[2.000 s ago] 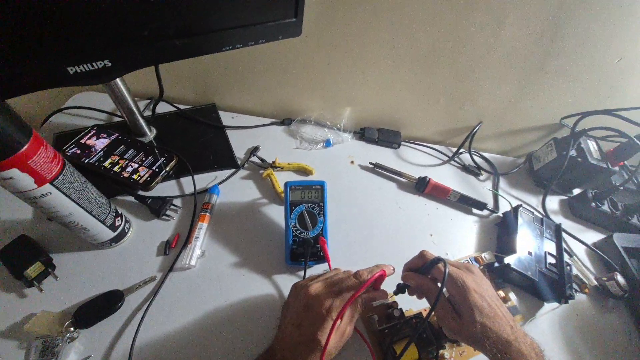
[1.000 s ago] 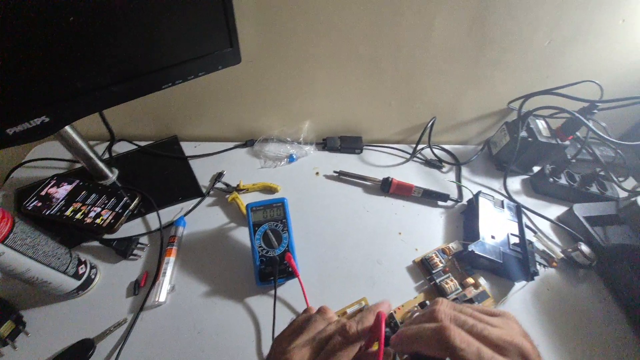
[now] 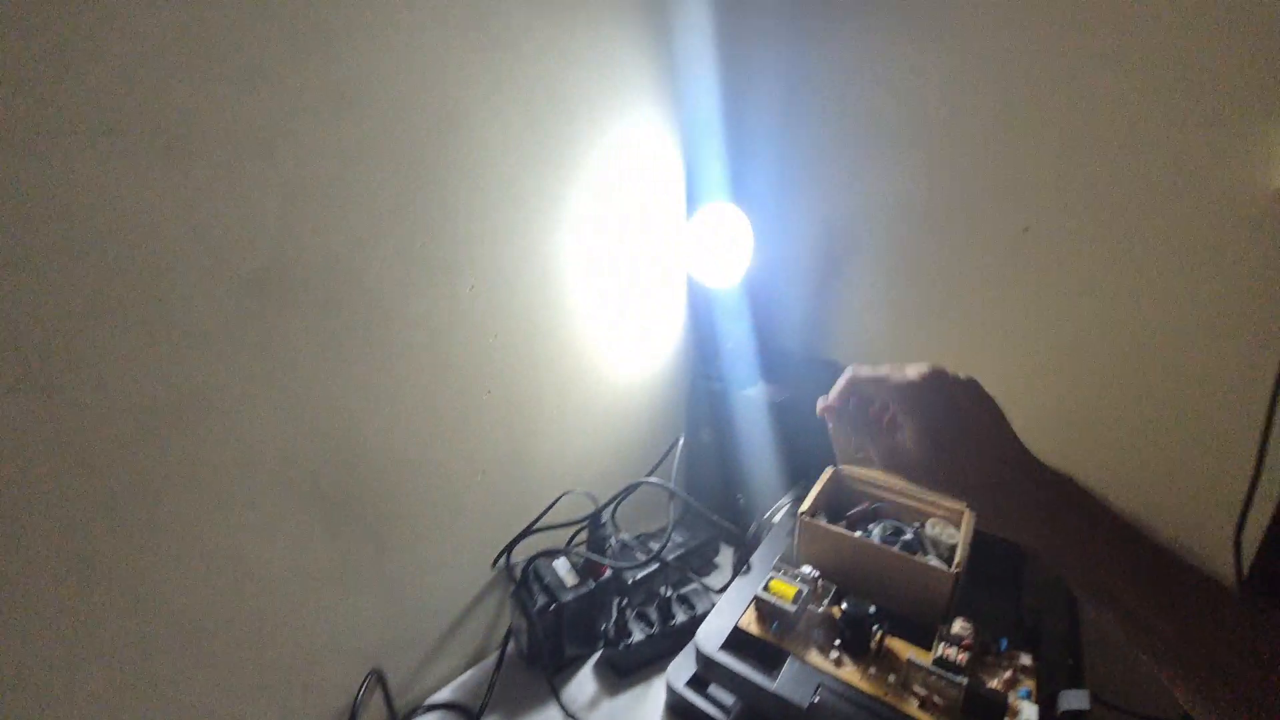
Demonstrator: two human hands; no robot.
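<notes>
My right hand is raised at the right, blurred, with its fingers curled beside the dark stand of a bright lamp. Whether it touches the stand or holds anything cannot be told. Just below the hand sits an open cardboard box with small mixed parts inside. In front of the box lies a circuit board bearing a yellow component and other electronic parts. Both rest on a dark grey device. My left hand is out of view.
A power strip and a black power adapter stand left of the device, with black cables looped over them. Behind is the wall, glaring near the lamp. Another cable hangs at the far right.
The view has swung far to the right and up, away from the multimeter and soldering iron. My right hand has left the circuit board on the table and is now raised near the lamp.
</notes>
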